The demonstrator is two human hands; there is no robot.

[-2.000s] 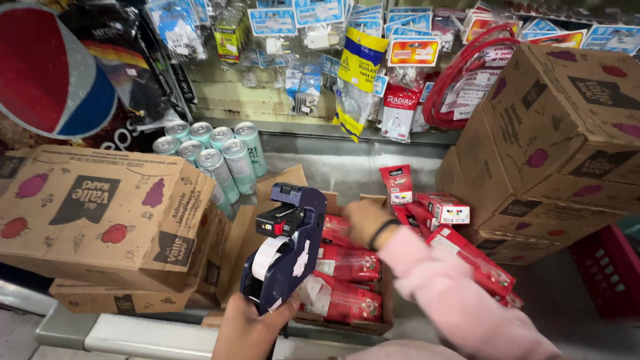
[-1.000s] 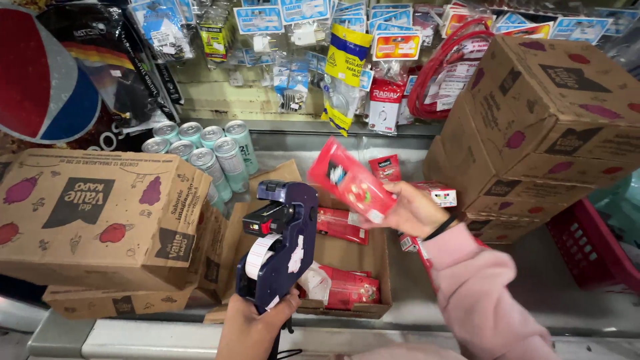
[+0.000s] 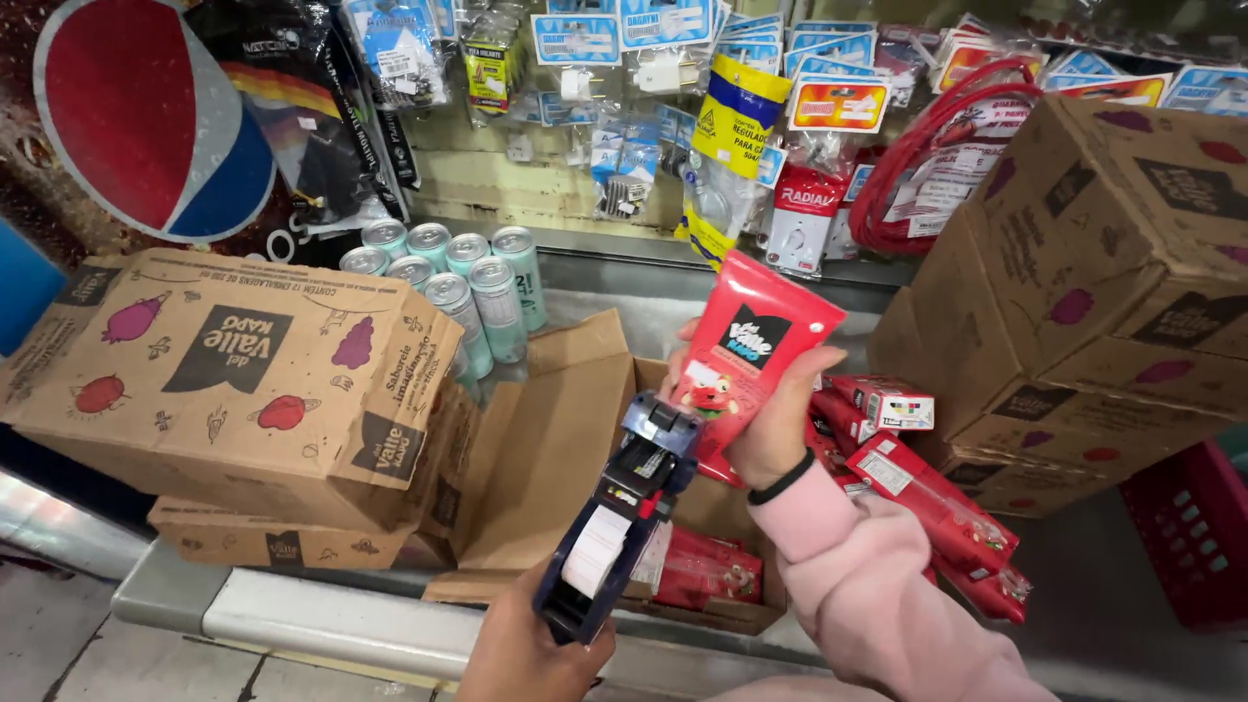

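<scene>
My left hand (image 3: 541, 634) grips a dark blue handheld price labeler (image 3: 619, 517) with a white label roll showing. Its head touches or nearly touches the lower front of a red juice carton (image 3: 765, 336), which my right hand (image 3: 780, 419) holds upright over an open cardboard box (image 3: 546, 439). Inside that box lie more red cartons (image 3: 707, 570), partly hidden by the labeler. To the right of my right wrist, several red cartons (image 3: 926, 502) lie in a loose pile, partly behind the pink sleeve.
Closed cardboard boxes (image 3: 224, 361) are stacked at left, with light green cans (image 3: 497, 302) behind them. Another stack of boxes (image 3: 1092, 292) stands at right beside a pink basket (image 3: 1189, 546). Packaged hardware (image 3: 746, 127) hangs at the back.
My right hand, empty-looking over the box two seconds ago, held a red carton to the right of the labeler one second ago. Now carton and labeler head are together.
</scene>
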